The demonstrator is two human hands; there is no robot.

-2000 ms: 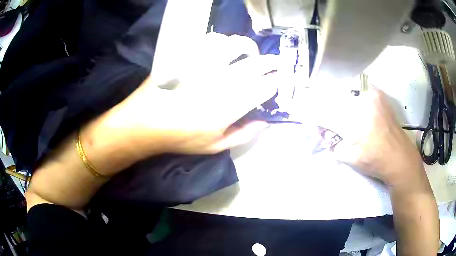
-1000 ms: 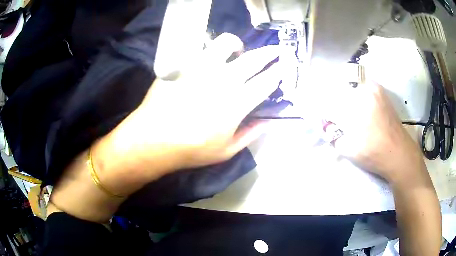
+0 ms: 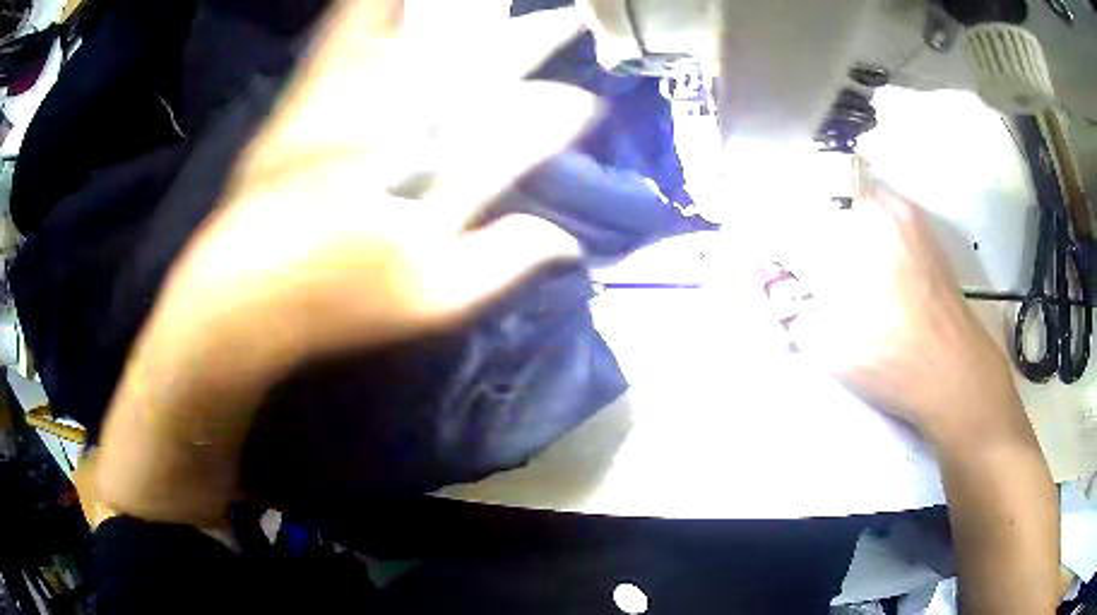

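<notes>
The dark garment (image 3: 517,372) lies left of the needle area and spills over the table's left side. Its edge reaches the presser foot and needle area (image 3: 689,96), which is partly glared out. My left hand (image 3: 409,180) is over the garment with thumb and fingers apart, blurred and overexposed; nothing shows in it. My right hand (image 3: 890,312) rests on the table right of the needle. Its fingers are lost in glare, beside a small thing with dark red and black marks (image 3: 784,294) that I cannot identify.
The sewing machine head (image 3: 788,72) hangs over the bright work area. Black-handled shears (image 3: 1054,312) lie at the table's right, beside a slim brown tool. The white table (image 3: 746,469) has a curved front edge near my dark clothing. Mixed items show at the far left.
My left hand has lifted and moved left and up, away from the needle, with its fingers spread. More dark cloth shows beside the needle. My right hand has barely moved.
</notes>
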